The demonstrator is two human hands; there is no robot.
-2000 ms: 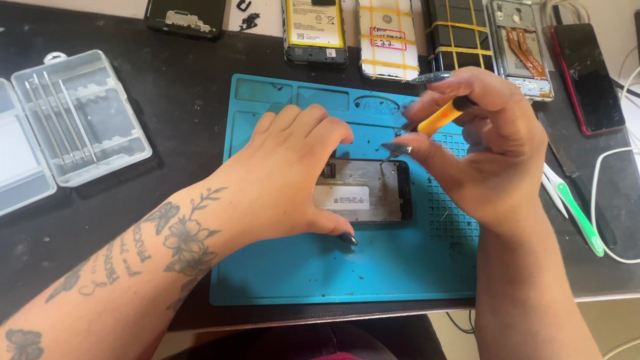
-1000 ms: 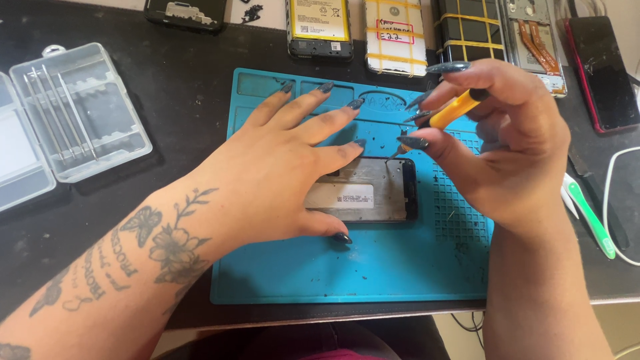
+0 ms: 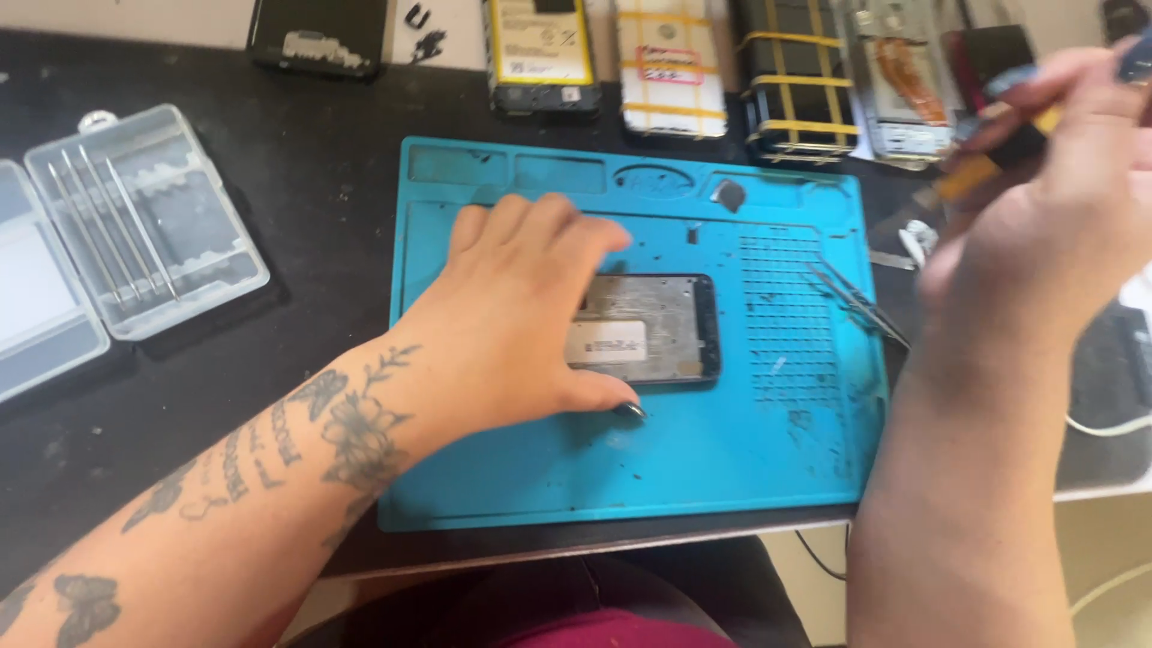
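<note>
An opened phone frame with a bare metal midplate [image 3: 670, 310] lies on the blue silicone repair mat [image 3: 720, 468]. My left hand [image 3: 522, 306] rests around its left end, thumb at the lower edge and fingers bent above the upper edge; it hides that end. My right hand [image 3: 1035, 180] is raised beyond the mat's upper right corner, blurred, with a yellow and black screwdriver [image 3: 967, 177] in its fingers. Metal tweezers [image 3: 859, 301] lie over the mat's right edge, beside my right forearm. A small dark piece [image 3: 728, 194] sits near the mat's top.
An open clear plastic case [image 3: 193, 234] with several thin metal tools is at the left. Along the back lie a dark phone part [image 3: 319, 40], a phone with a yellow-edged battery [image 3: 544, 54] and rubber-banded phones [image 3: 670, 67]. A white cable [image 3: 1102, 430] runs at the right.
My right hand has moved from above the phone frame to the upper right with the screwdriver, uncovering the frame's right end and the tweezers. The fingers of my left hand, spread one second ago, are now bent.
</note>
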